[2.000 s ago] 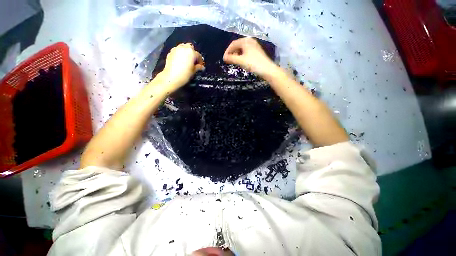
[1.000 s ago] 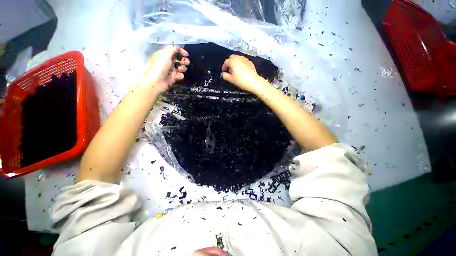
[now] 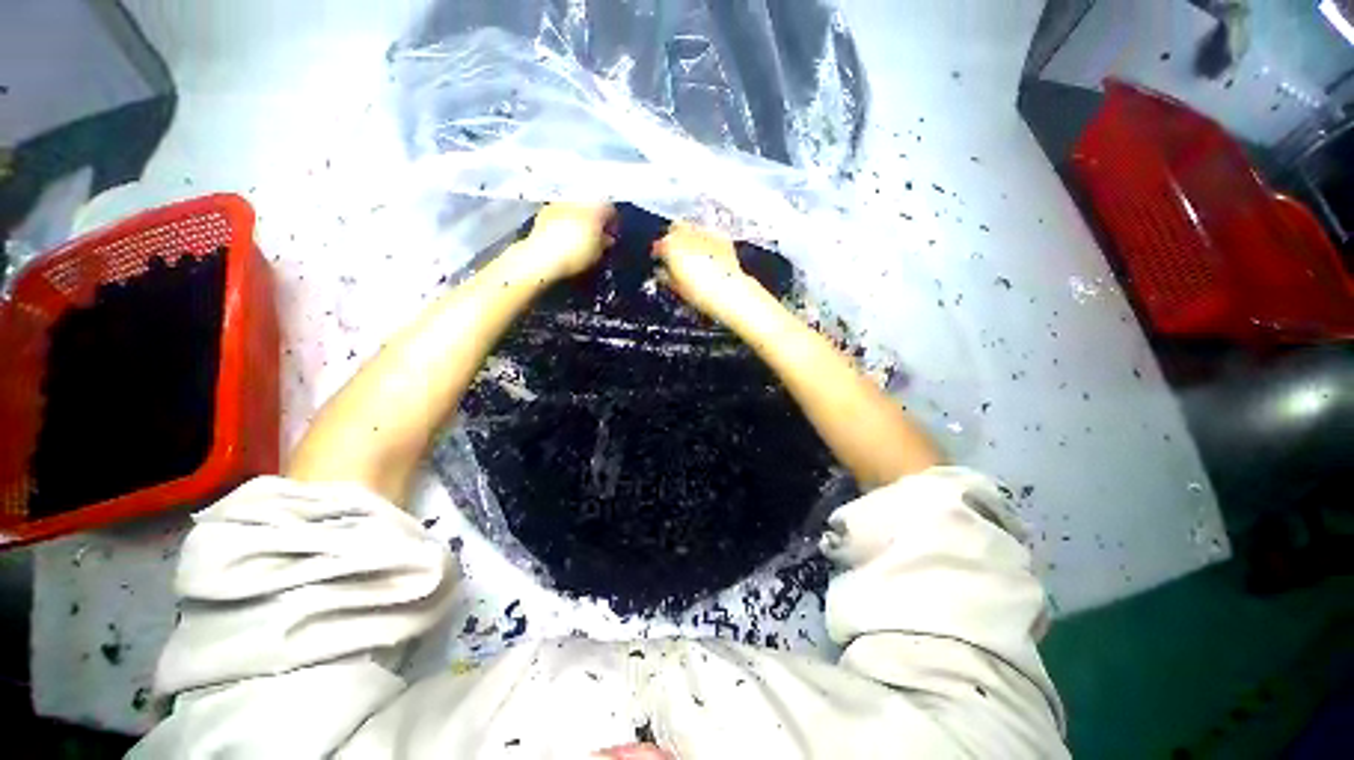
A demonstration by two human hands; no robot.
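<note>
A large dark heap of small black parts (image 3: 653, 490) lies in an opened clear plastic bag (image 3: 594, 156) in front of me. A glossy edge crosses the heap. My left hand (image 3: 573, 238) is over the far left part of the heap, fingers curled in. My right hand (image 3: 695, 261) is just to its right over the heap, fingers curled. The hands are close but apart. Both sets of fingertips are small and blurred, so I cannot tell what they hold. Black scraps (image 3: 743, 606) lie scattered near the heap's near edge.
A red perforated basket (image 3: 247, 356) with a black fill stands at the left on the white table (image 3: 1025, 431). More red baskets (image 3: 1188, 223) are at the right on a dark bench. A second dark mass (image 3: 698, 74) under clear plastic lies beyond the heap. Green floor shows lower right.
My left hand, open with black bits at its fingers one second ago, has moved right over the heap and curled, closer to my right hand. The camera view has shifted, showing more beyond the heap.
</note>
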